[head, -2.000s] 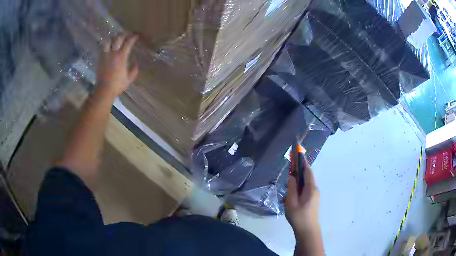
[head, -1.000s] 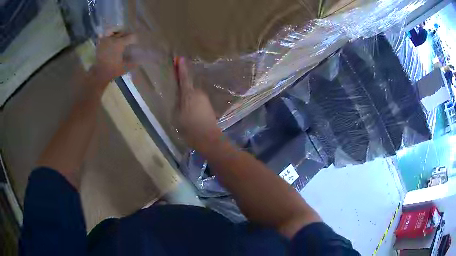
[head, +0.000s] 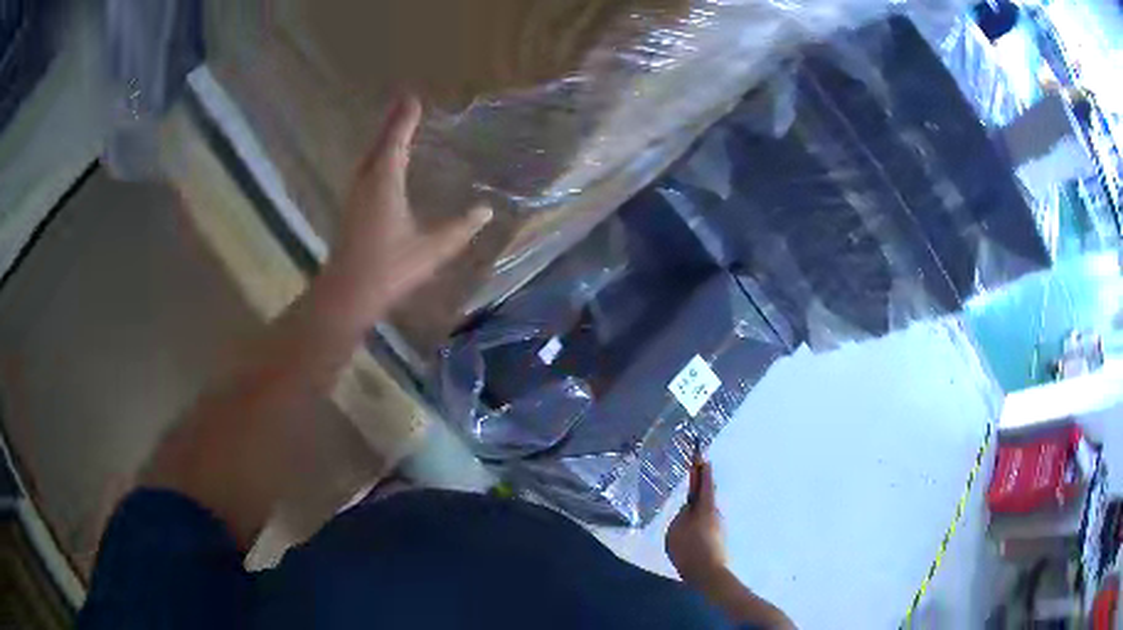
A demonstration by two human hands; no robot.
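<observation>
A large carton under clear, crinkled stretch film stands in front of me. My left hand is over the carton's near side with fingers spread; it is blurred, and whether it touches the film I cannot tell. My right hand is low at centre right, closed around a slim dark and orange utility knife, tip pointing up. Film-wrapped dark foam bundles lie beyond the carton. A white label is on the nearest dark bundle, just above the knife.
A pale wooden edge runs beside a tan cardboard sheet at left. Glossy pale floor with yellow-black tape lies at right. A red box-like object stands at the far right.
My right hand has left the carton with the knife and moved down to the right. My left hand has let go of the film at the carton's edge, moved right and opened.
</observation>
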